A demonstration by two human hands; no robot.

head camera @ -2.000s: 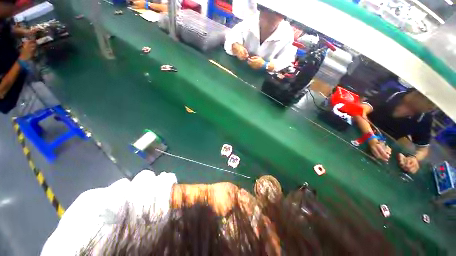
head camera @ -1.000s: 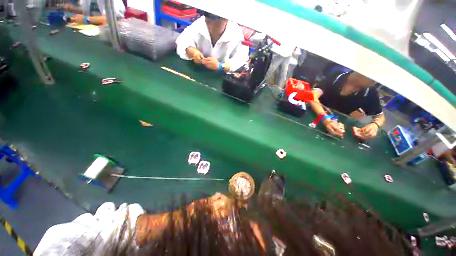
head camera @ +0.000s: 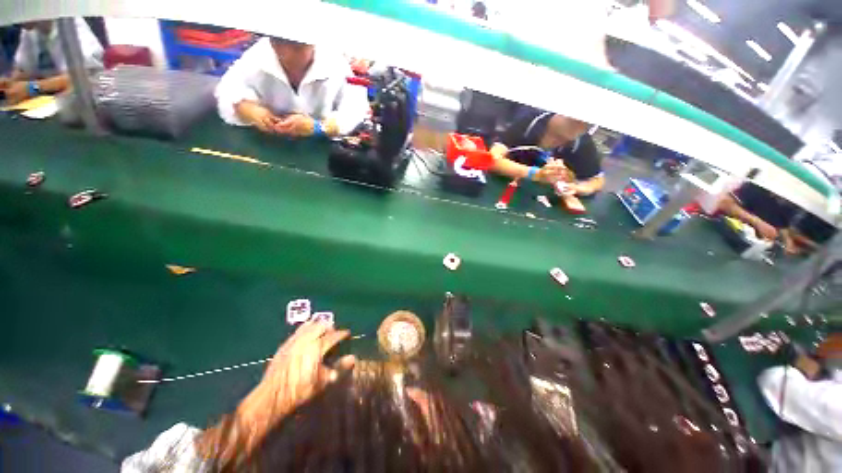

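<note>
My left hand (head camera: 294, 377) reaches forward at lower centre, its fingertips at one of two small white-rimmed circuit boards (head camera: 298, 310). Its fingers look partly spread; whether they grip anything is unclear. A thin solder wire (head camera: 217, 370) runs from the solder spool (head camera: 106, 374) at left to this hand, and a short thin end shows beyond the fingers. A round brown-rimmed bowl (head camera: 401, 334) with grainy fill stands right of the hand. Dark hair covers the lower centre. A blurred skin-toned patch shows through it; whether it is my right hand is unclear.
A dark soldering station (head camera: 453, 328) stands right of the bowl. Scattered boards, one near the middle (head camera: 451, 262), lie on the green belt (head camera: 369, 242). People sit across it, beside a black machine (head camera: 374, 139), a red box (head camera: 469, 151) and a blue device (head camera: 649, 201). A white sleeve shows at right.
The view has swung right, so the scene sits further left. My left hand has moved away from beside the bowl to the two boards, with its fingers extended.
</note>
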